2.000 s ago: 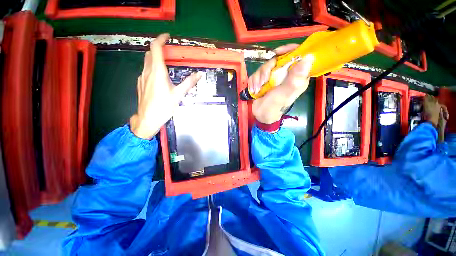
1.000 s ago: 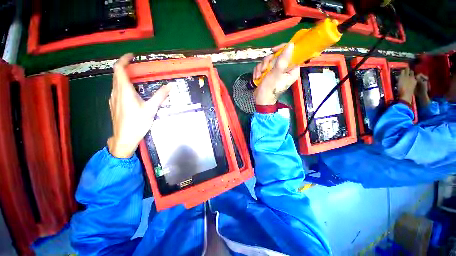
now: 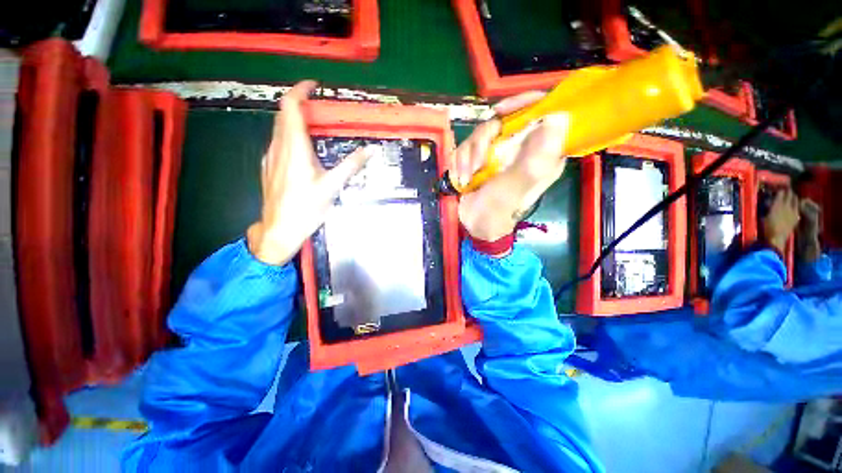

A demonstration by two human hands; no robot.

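A tablet with its back open (image 3: 378, 319) lies in a red-orange foam frame (image 3: 388, 349) in front of me. Its circuit board is at the far end and its white-silver battery (image 3: 380, 249) fills the middle. My left hand (image 3: 300, 180) lies over the far left corner of the frame, thumb over the board, fingers spread. My right hand (image 3: 512, 175) grips the yellow electric screwdriver (image 3: 619, 102). Its dark tip is at the tablet's upper right edge; whether it touches a screw cannot be told.
Framed tablets (image 3: 637, 222) stand in a row at the right, with more on the green belt (image 3: 415, 65) beyond. Red frames (image 3: 69, 231) are stacked at the left. A black cable (image 3: 683, 189) crosses the right side. Another person's hands (image 3: 785, 217) are at far right.
The screwdriver has moved from over the round mesh tray back to the tablet's upper right edge. The tray is now hidden. The view has shifted. My left hand stays on the frame's far left corner.
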